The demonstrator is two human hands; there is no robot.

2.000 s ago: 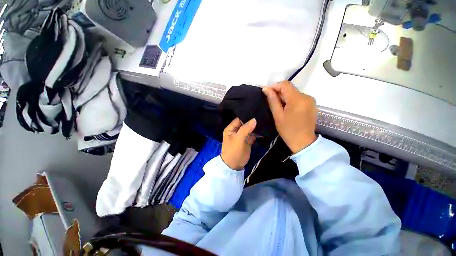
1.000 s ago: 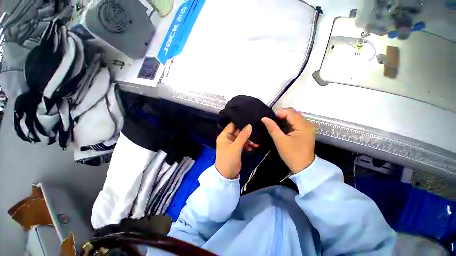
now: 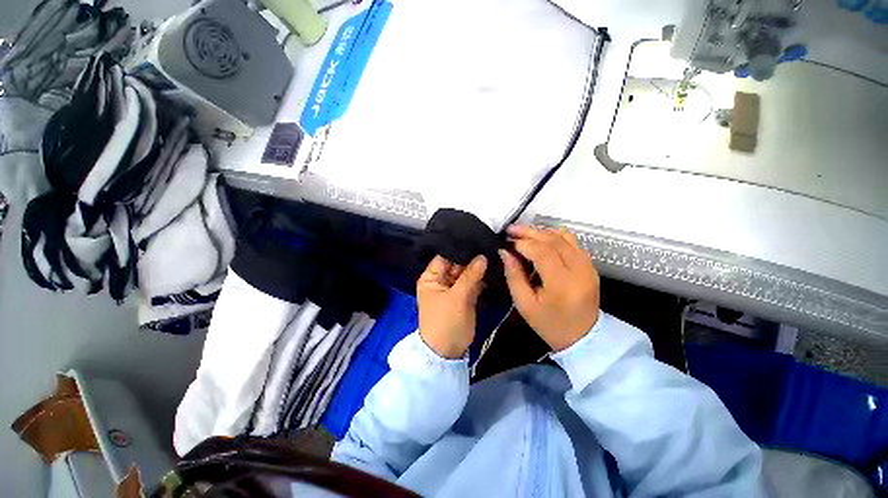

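My left hand and my right hand are close together in front of the table's edge. Both hold a small black fabric piece between thumbs and fingers. The piece looks bunched, and my fingers partly hide it. A white garment panel with a thin black edge lies flat on the machine table, and its lower corner reaches the black piece. Whether the two are joined there cannot be told. Pale threads hang below my hands.
The sewing machine's needle area is at upper right, with a tan block beside it. A grey box with a round grille stands upper left. Piled black and white pieces hang at left. White pieces lie below the table near blue plastic.
My hands and the black piece have moved slightly down and left, with the right hand now nearer the panel's corner. The whole view has also shifted.
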